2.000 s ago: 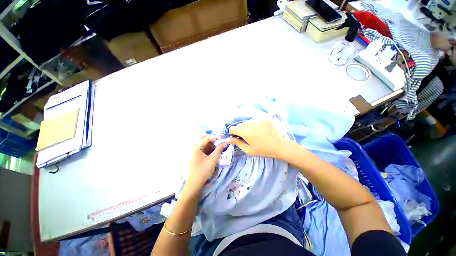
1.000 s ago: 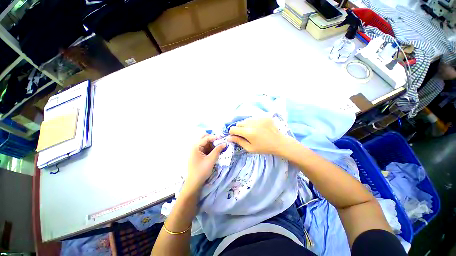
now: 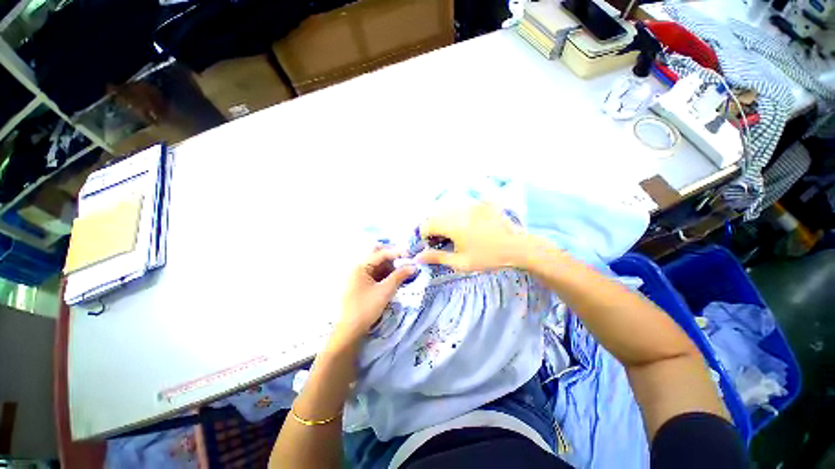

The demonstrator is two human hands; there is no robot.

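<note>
A pale blue dress with small scattered flowers (image 3: 458, 334) lies over the near table edge and my lap, with fine gathers below a seam. My left hand (image 3: 371, 291) pinches a white, bunched edge of the dress between thumb and fingers. My right hand (image 3: 471, 240) is at the same seam, just right of my left hand, bent over the cloth. A small dark thing, perhaps thread snips (image 3: 439, 243), shows between its fingers. Smooth plain blue cloth (image 3: 586, 224) spreads to the right of my right hand. Thread ends are too fine to see.
A clipboard with papers (image 3: 156, 215) lies at far left. A measuring tape (image 3: 220, 376) runs along the near edge. At the right end are a tape roll (image 3: 656, 135), spray bottle (image 3: 628, 96), white power strip (image 3: 700, 124) and phone (image 3: 595, 18). Blue bins (image 3: 673, 298) stand below right.
My right hand has lifted and opened slightly at the seam, showing a dark gap between its fingers. My left hand still pinches the cloth in nearly the same place.
</note>
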